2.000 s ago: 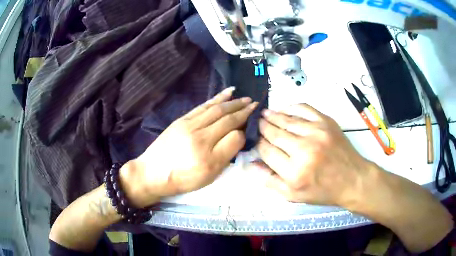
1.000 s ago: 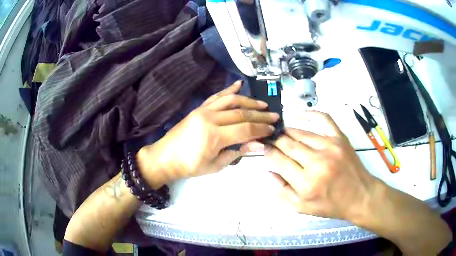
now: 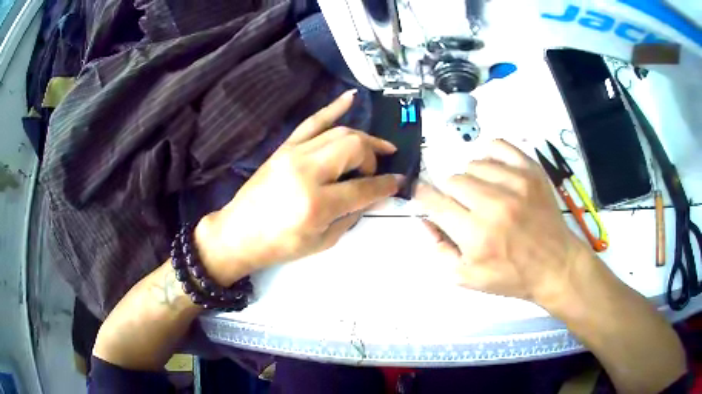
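Note:
A black facing piece lies under the presser foot, which has bright blue marks. The striped lining spreads in folds to the left, with dark blue denim beside the machine head. My left hand lies on the garment, index finger stretched out, other fingertips pressing the black piece near its front edge. My right hand is at the right of that edge, its fingers curled and a fingertip touching the folded corner. Whether it pinches the cloth is hard to tell.
The white sewing machine stands at the back. On the right lie thread snips, a smartphone, a thin orange-brown stick and black shears. A ruler strip follows the table's front edge.
My left index finger has lifted and stretched forward, apart from the other fingers. My right hand's fingers have moved slightly away from the black piece's edge. The camera view has shifted.

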